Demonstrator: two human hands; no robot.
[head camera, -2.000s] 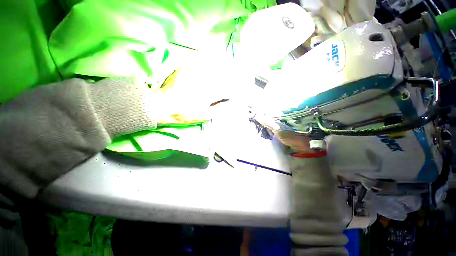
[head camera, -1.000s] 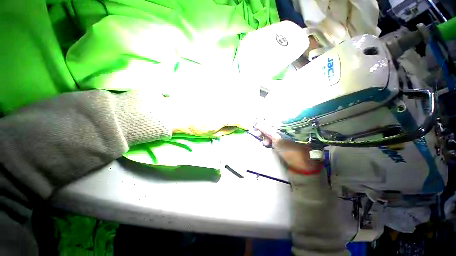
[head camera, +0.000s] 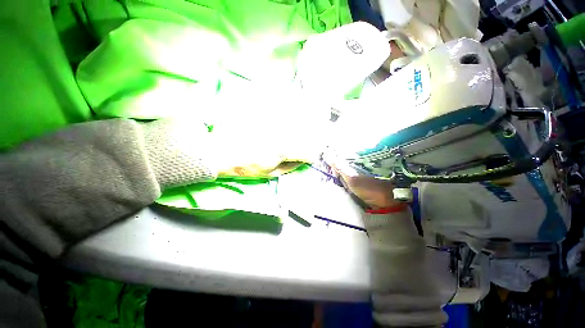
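A white sewing machine (head camera: 442, 96) with a teal stripe stands at the right. Bright green fabric (head camera: 141, 61) is heaped at the upper left, and part of it lies under my left forearm. My left hand (head camera: 263, 165) reaches toward the needle area from the left; glare washes out most of it and its fingers. My right hand (head camera: 362, 189) is at the needle area under the machine head, its wrist in a red band. Its fingertips are lost in glare, so I cannot tell what either hand holds.
The white table (head camera: 211, 256) has a curved front edge. A thin dark rod (head camera: 340, 223) and a short dark piece (head camera: 299, 218) lie on it, left of my right wrist. Cream fabric (head camera: 417, 25) is heaped behind the machine. Green fabric (head camera: 106, 304) also hangs below the table edge.
My left hand has moved right, closer to the needle area, since the earliest frame. My right hand stays near the needle with a small shift. The whole view has shifted slightly.
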